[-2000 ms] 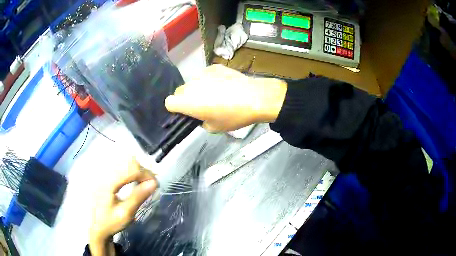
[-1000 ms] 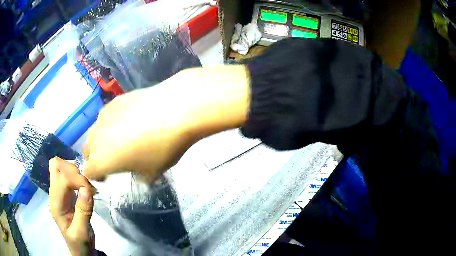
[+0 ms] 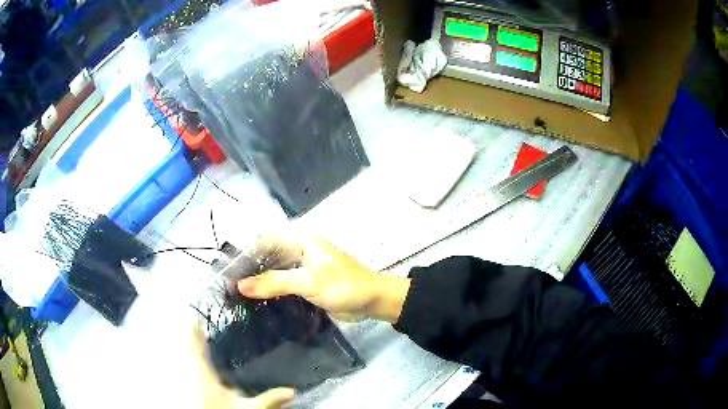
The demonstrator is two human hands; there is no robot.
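Note:
A clear plastic bag of black rods lies low in the middle, thin wire leads fanning out at its upper left end. My right hand is on its upper side by the wires, thumb and fingers closing on that end; a small dark piece with wires shows at the fingertips, too blurred to name. My left hand is overexposed and cut off by the bottom edge, its thumb against the bag's near side. Filled bags of black rods stand at the upper middle. Another filled block stands at left.
A scale with green displays sits in a brown cardboard box with crumpled white material. A steel ruler lies over a red card beside a white rounded block. Blue tray, red tray, blue bin of rods.
My right hand has moved right and lower, from beside my left hand onto the bag. My left hand has moved right and down to the bag. The ruler and white block are uncovered.

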